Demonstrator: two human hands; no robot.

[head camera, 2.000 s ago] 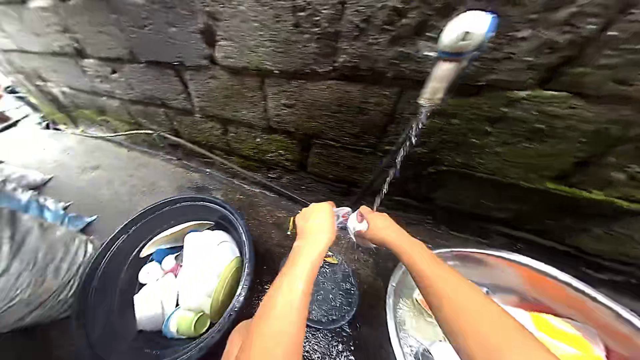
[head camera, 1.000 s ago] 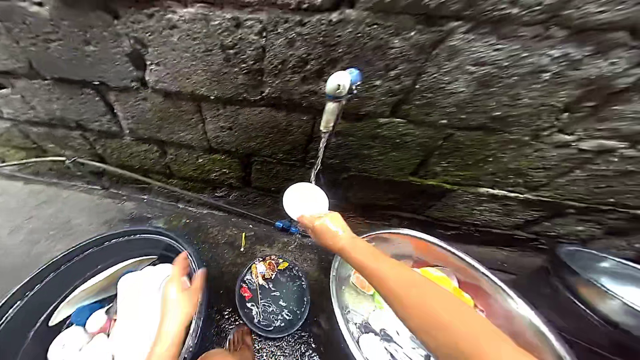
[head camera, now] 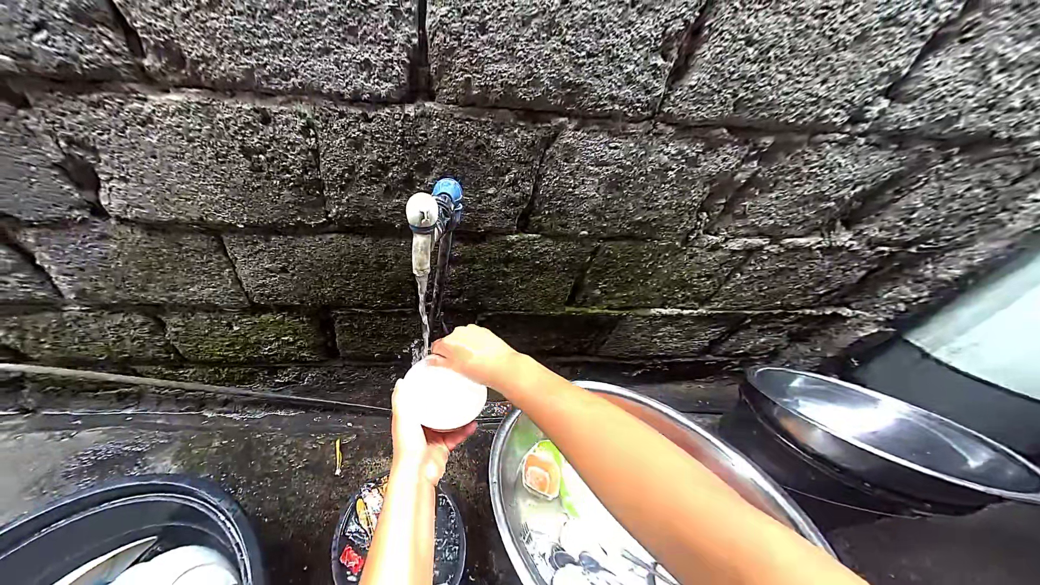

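Observation:
Both hands are on a white bowl (head camera: 443,396) below the running tap (head camera: 422,236). My left hand (head camera: 418,443) supports it from the left and underneath, with fingers showing below it. My right hand (head camera: 474,354) lies on its upper right side. Water falls from the spout to the bowl's far edge. To the right, a large metal basin (head camera: 502,487) holds cutlery, white dishes and an orange-and-white item in soapy water. Under my left forearm is a small dark basin (head camera: 455,536) with water and colourful scraps.
A black tub (head camera: 236,520) with white dishes stands at the lower left. At the right, a wide metal pan (head camera: 861,422) rests on something dark. The stone block wall (head camera: 650,179) rises behind the tap. A hose (head camera: 203,388) runs along its foot.
My left hand, over the black tub a second ago, is now at the white bowl under the tap. My right hand stays on a white dish there. The view has shifted.

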